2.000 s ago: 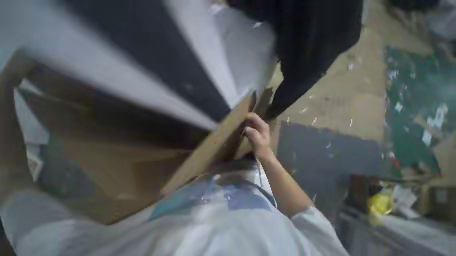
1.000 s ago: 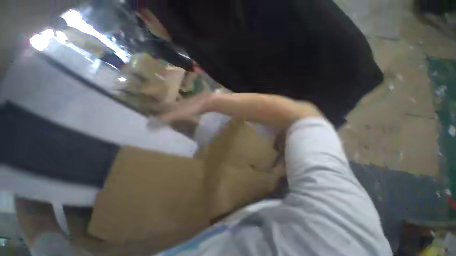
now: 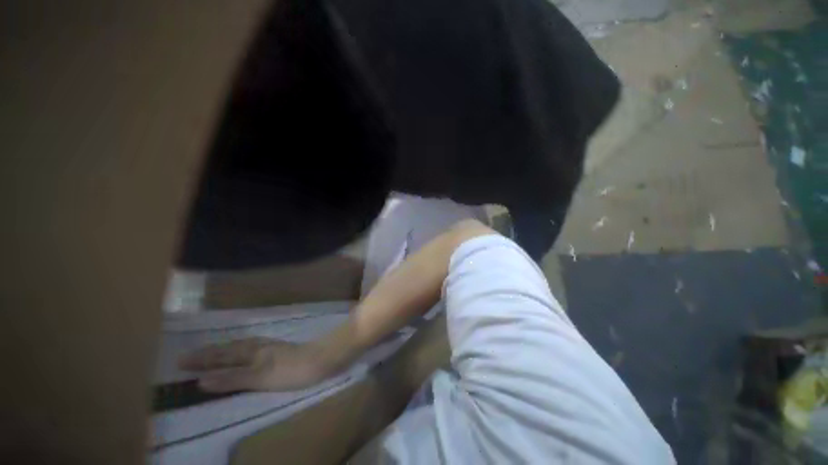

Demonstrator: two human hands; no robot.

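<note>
My right hand (image 3: 250, 363) lies flat with its fingers extended on a white box (image 3: 259, 318) with a dark stripe and thin dark lines, at the lower left. It grips nothing. A brown cardboard flap (image 3: 354, 413) stands beside the box, below my forearm. A large, blurred brown surface (image 3: 82, 227) fills the left side very close to the camera; I cannot tell for certain what it is. It hides the left part of the box. My left hand is not in view.
A person in black clothing (image 3: 454, 100) is close ahead, over the far side of the box. Brown cardboard sheets (image 3: 681, 182) and a dark mat (image 3: 672, 318) with white scraps lie on the green floor (image 3: 799, 118). A yellow item (image 3: 803, 395) is at the lower right.
My right hand has come down flat onto the white box. The brown surface now covers the left side, and my left arm has left the view. The black-clothed person appears further left.
</note>
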